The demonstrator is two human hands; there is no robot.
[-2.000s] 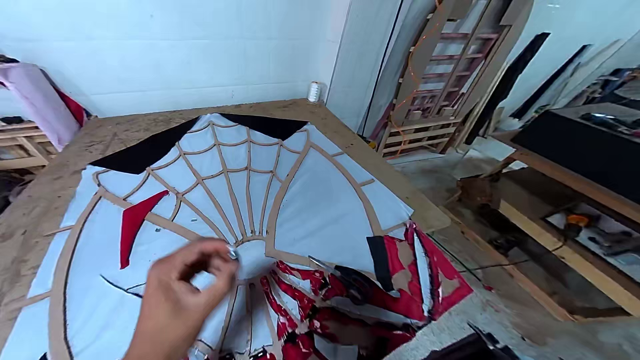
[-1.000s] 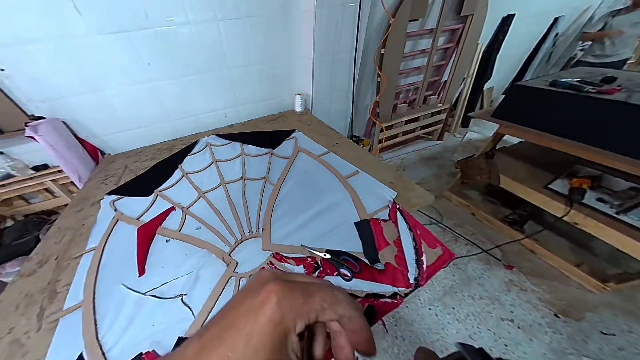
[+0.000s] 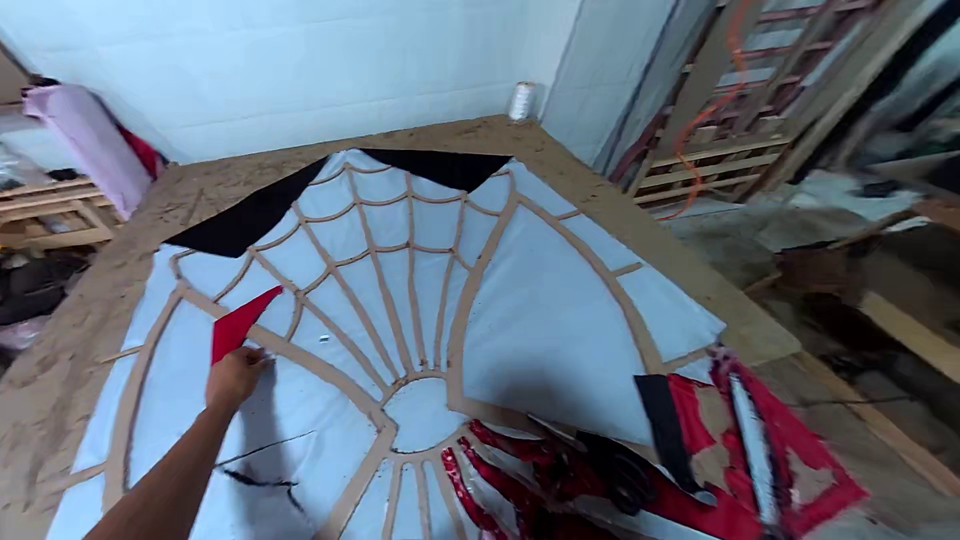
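My left hand (image 3: 236,375) reaches in from the lower left, its fingers at the lower end of a red fabric piece (image 3: 241,321). That piece lies on white fabric (image 3: 555,322) bearing a brown web-like pattern of strips. Black fabric (image 3: 251,210) shows beyond the white fabric's far edge. At the lower right, scissors (image 3: 622,472) with dark handles rest on red fabric scraps (image 3: 720,495). Thin dark threads or cuts (image 3: 262,480) mark the white fabric near my forearm. My right hand is out of view.
A brown worktable (image 3: 450,135) extends beneath the fabric. A white thread spool (image 3: 523,101) stands at its far corner by the wall. A pink fabric roll (image 3: 94,142) is at the left. Wooden frames (image 3: 712,169) with an orange cord (image 3: 694,135) stand at the back right.
A hand seen low in the middle one second ago is no longer there. My left hand is now at the red piece. The view has shifted.
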